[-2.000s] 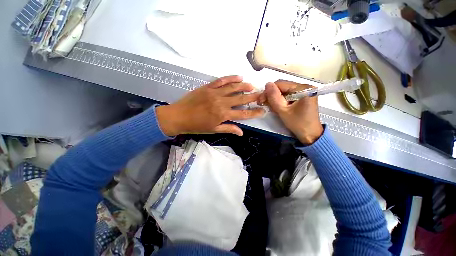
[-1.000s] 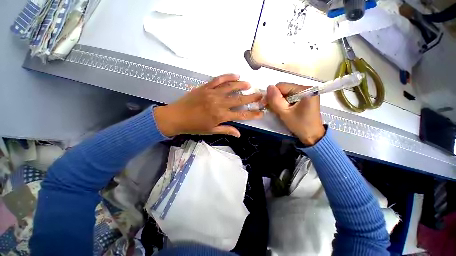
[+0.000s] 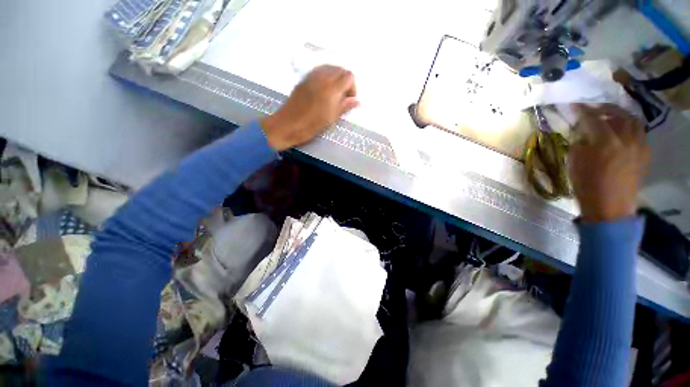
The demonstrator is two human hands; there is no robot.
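My left hand (image 3: pixel 314 106) is at the table's front edge with its fingers curled, at the white fabric (image 3: pixel 310 60) on the white tabletop; the glare hides whether it grips any. My right hand (image 3: pixel 609 159) is raised and blurred, just right of the yellow-handled shears (image 3: pixel 546 162); I cannot tell whether it holds anything. The shears lie on the table below the machine head. The marking pen is not visible. A small pale piece (image 3: pixel 408 153) lies at the table's ruler edge. The cut stack (image 3: pixel 325 295) with blue dotted edges rests on my lap.
The sewing machine head (image 3: pixel 541 38) is at upper right. Bundles of striped pieces (image 3: pixel 174 30) lie at upper left. A patchwork pile (image 3: pixel 45 264) is left of my lap, a white cloth bundle (image 3: pixel 484 332) right. A dark flat object (image 3: pixel 666 246) is at the right edge.
My hands have moved apart: the left up and left, the right across to beyond the shears. The pen no longer shows. The view has shifted, with more of the machine head in sight.
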